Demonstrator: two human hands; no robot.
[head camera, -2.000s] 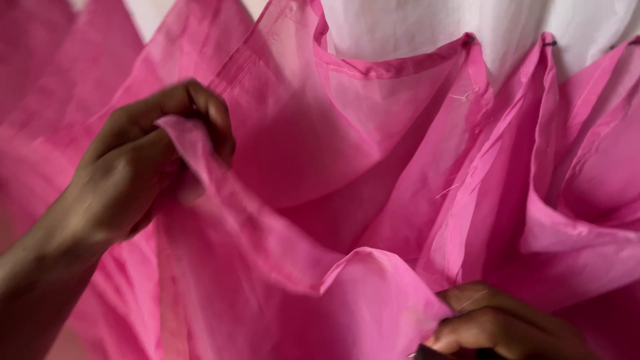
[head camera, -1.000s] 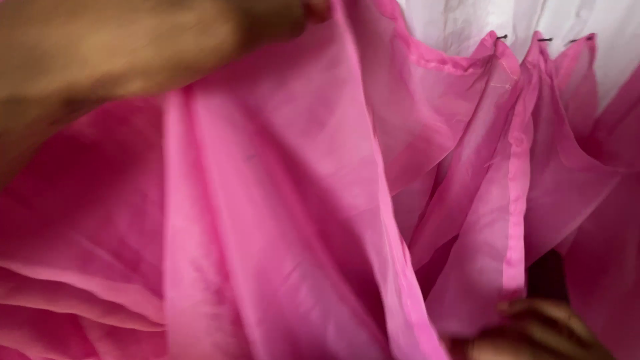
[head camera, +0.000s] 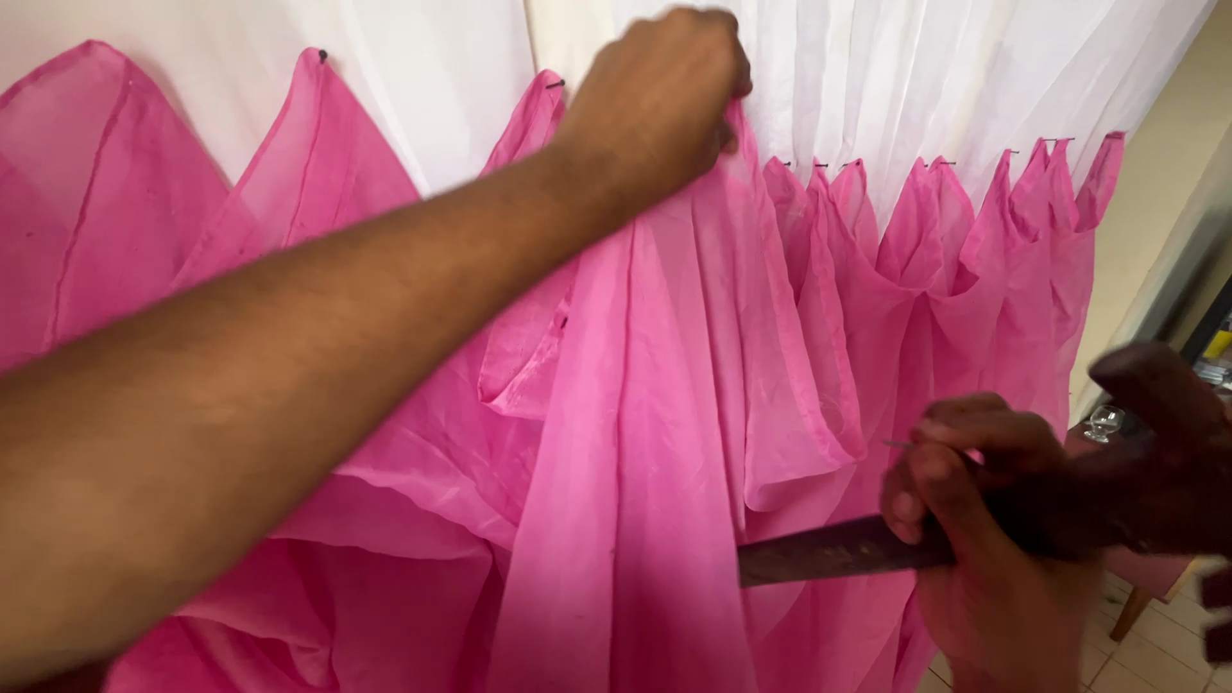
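Observation:
Sheer pink fabric (head camera: 664, 404) hangs in folds from several nails, one of them a nail (head camera: 322, 58) at the upper left, over a white curtain (head camera: 818, 67). High at the centre, my left hand (head camera: 664, 96) pinches the top edge of the pink fabric against the white one. At the lower right, my right hand (head camera: 982, 491) grips a dark, worn tool (head camera: 847, 553), whose flat end points left in front of the pink folds. A thin metal piece, perhaps a nail, sticks out between its fingertips. The tool's exact kind cannot be told.
A cream wall (head camera: 1145, 260) shows beyond the curtain's right edge. Farther right are a drinking glass (head camera: 1102, 422) on a brown surface and a wooden furniture leg (head camera: 1131, 614) on the tiled floor (head camera: 1097, 630).
My left hand has gone up with the fabric's edge, held lower two seconds ago. My right hand has come into fuller view with the dark tool. The view has shifted widely and shows more nails.

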